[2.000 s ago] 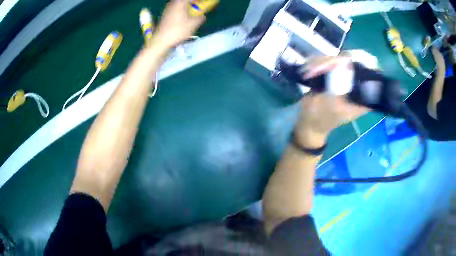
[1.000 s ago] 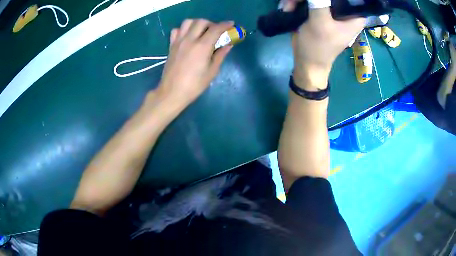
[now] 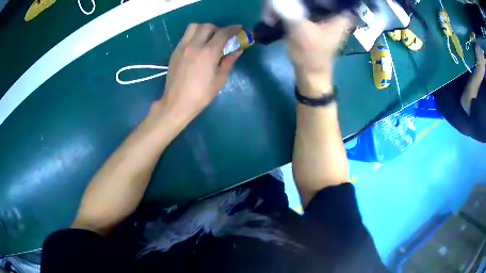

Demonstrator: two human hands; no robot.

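Observation:
My left hand is closed around a yellow handheld unit with a white label and a blue band, held at the bench surface. The unit's white strap loops out to the left. My right hand, blurred and partly cut off by the top edge, grips the black electric screwdriver. The screwdriver's dark nose is at the right end of the unit; whether it touches is unclear. My fingers hide much of the unit.
The green bench has a curved white strip. Yellow units lie at right beside the partly visible feeder. Another unit lies top left. A blue stool stands below the bench edge. Another person's arm is far right.
Since two seconds ago, my left hand has brought a unit from beyond the white strip nearer. In the last second, the screwdriver has moved left to the unit's end.

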